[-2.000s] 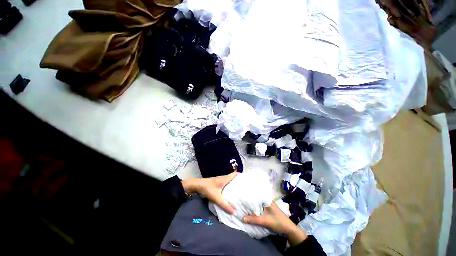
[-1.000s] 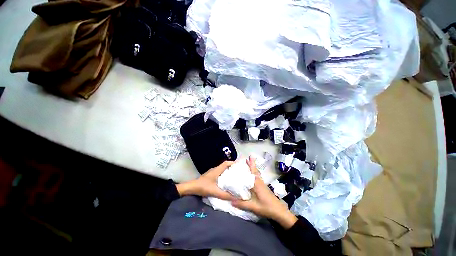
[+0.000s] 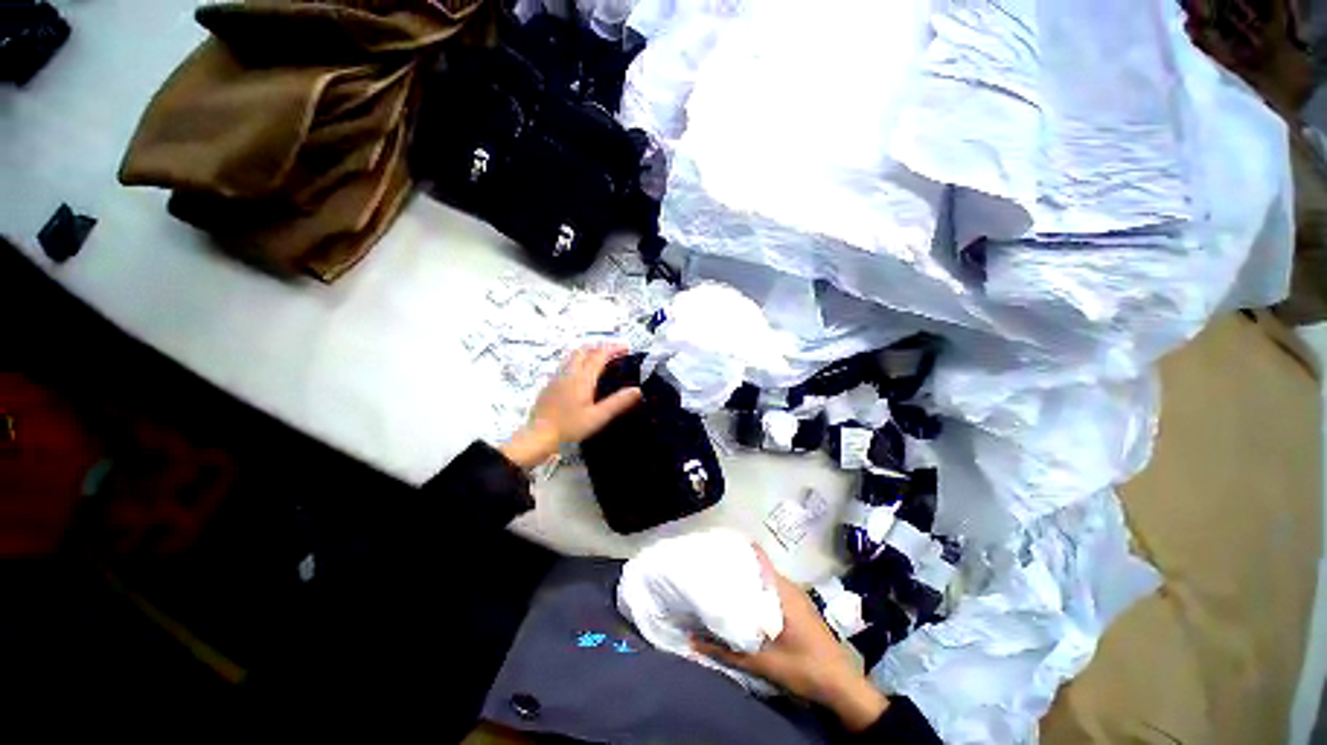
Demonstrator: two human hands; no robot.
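Observation:
A small black bag [image 3: 655, 463] lies on the white table in front of me, its white logo at the lower right corner. My left hand [image 3: 582, 400] is on the bag's upper left end, with the thumb on top; the fingertips are partly behind its edge. My right hand [image 3: 798, 635] holds a fist-sized ball of white stuffing paper [image 3: 702, 590] over the grey apron, below the bag and apart from it. Another crumpled paper ball [image 3: 716, 338] touches the bag's upper end.
Black bags [image 3: 539, 182] and folded brown bags [image 3: 299, 138] lie at the upper left. A large paper stack [image 3: 931, 160] fills the upper right. Rolled black straps [image 3: 888, 502] lie right of the bag. Small labels [image 3: 531, 328] are scattered left. Kraft paper [image 3: 1201, 539] lies far right.
My left hand has let go of the paper ball and moved up onto the black bag. My right hand now holds the ball alone, slightly lower. The whole view has shifted a little.

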